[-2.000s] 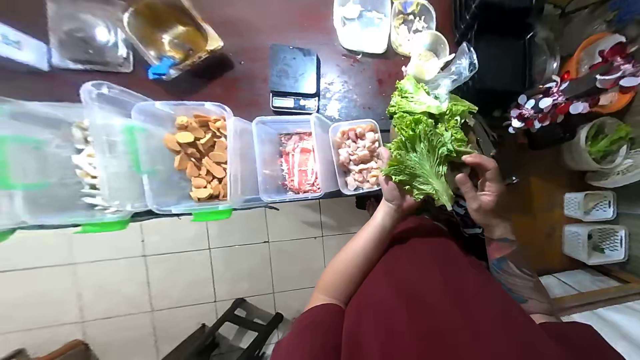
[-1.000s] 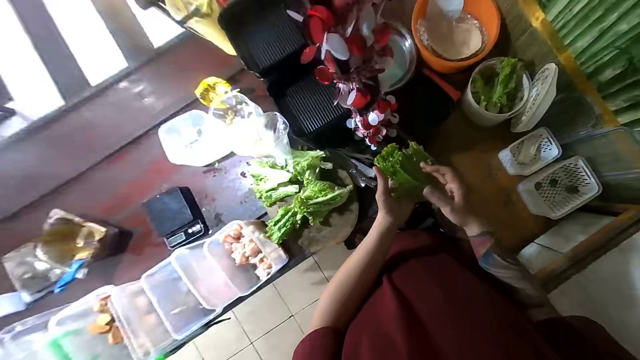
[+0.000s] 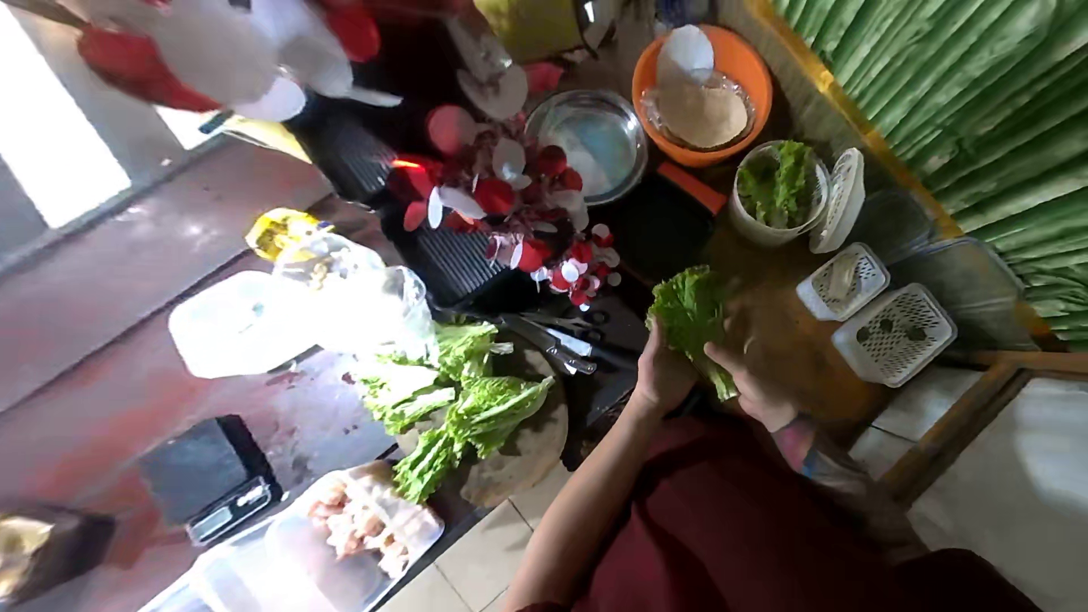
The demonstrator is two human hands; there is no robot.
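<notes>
Between my two hands is a green lettuce leaf point(image 3: 693, 314), held upright near the centre right. My left hand point(image 3: 665, 367) grips its left edge, the fingers partly behind it. At its lower right, my right hand point(image 3: 748, 382) touches the leaf, with a blurred outline; whether it pinches the leaf is hard to tell. More lettuce leaves point(image 3: 476, 408) lie on a round board point(image 3: 540, 433) to the left of my hands. Knives point(image 3: 557, 344) rest beside that board. A white tub point(image 3: 780, 191) at the upper right holds lettuce, its lid leaning alongside.
Red and white hanging discs point(image 3: 510, 187) cover part of a black grill pan point(image 3: 450, 255). Behind are a steel bowl point(image 3: 591, 144) and an orange bowl point(image 3: 756, 76). White baskets point(image 3: 897, 336) stand right. A digital scale point(image 3: 200, 476) and a container of meat pieces point(image 3: 365, 518) are left.
The view has swung well to the right. Two seconds ago a large lettuce bunch was in my hands; now they have a smaller leaf, and other leaves lie on the board.
</notes>
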